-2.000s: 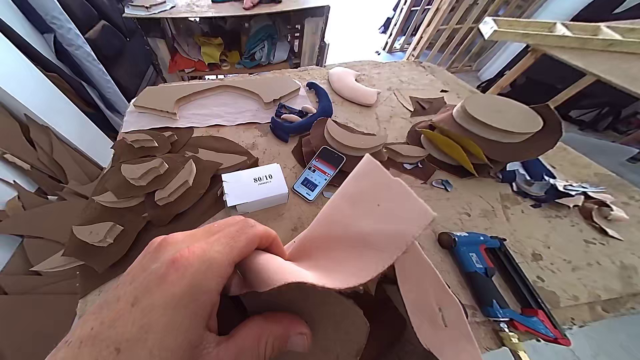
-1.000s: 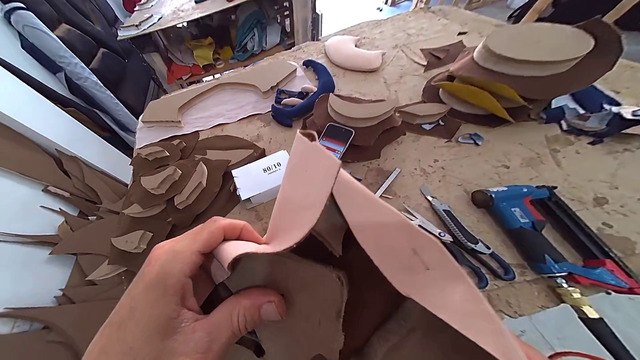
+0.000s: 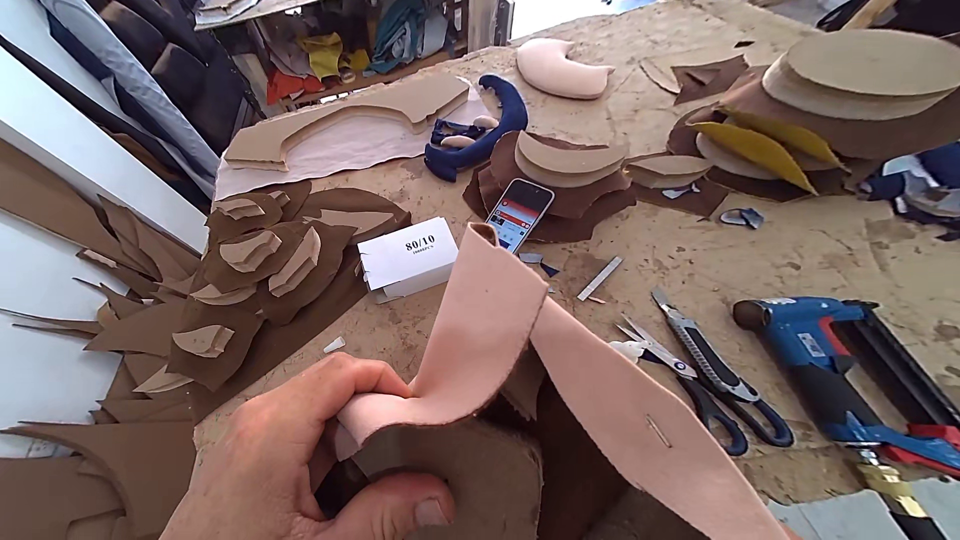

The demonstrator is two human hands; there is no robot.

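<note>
My left hand (image 3: 300,450) grips a folded edge of a pink fabric strip (image 3: 480,307), fingers on top and thumb below. Beside it, a second length of pink fabric (image 3: 645,420) runs down to the right and carries a staple. Under my thumb side is a brown rounded panel (image 3: 480,472), with darker material in shadow beside it. Only a sliver of skin shows at the bottom edge near the strip's lower end; too little of my right hand is visible to judge its grip.
Right of the work lie scissors (image 3: 697,375), a utility knife (image 3: 720,367) and a blue pneumatic stapler (image 3: 817,360) with a hose fitting. Beyond are a white box (image 3: 409,259), a smartphone (image 3: 521,214), a navy curved piece (image 3: 499,127) and stacked round foam pieces (image 3: 870,64). Brown fabric pieces (image 3: 300,255) spread at left.
The pink fabric stood spread as a wide flap two seconds ago; its strip is now narrower and folded, meeting the second length at the top. My left hand still holds it.
</note>
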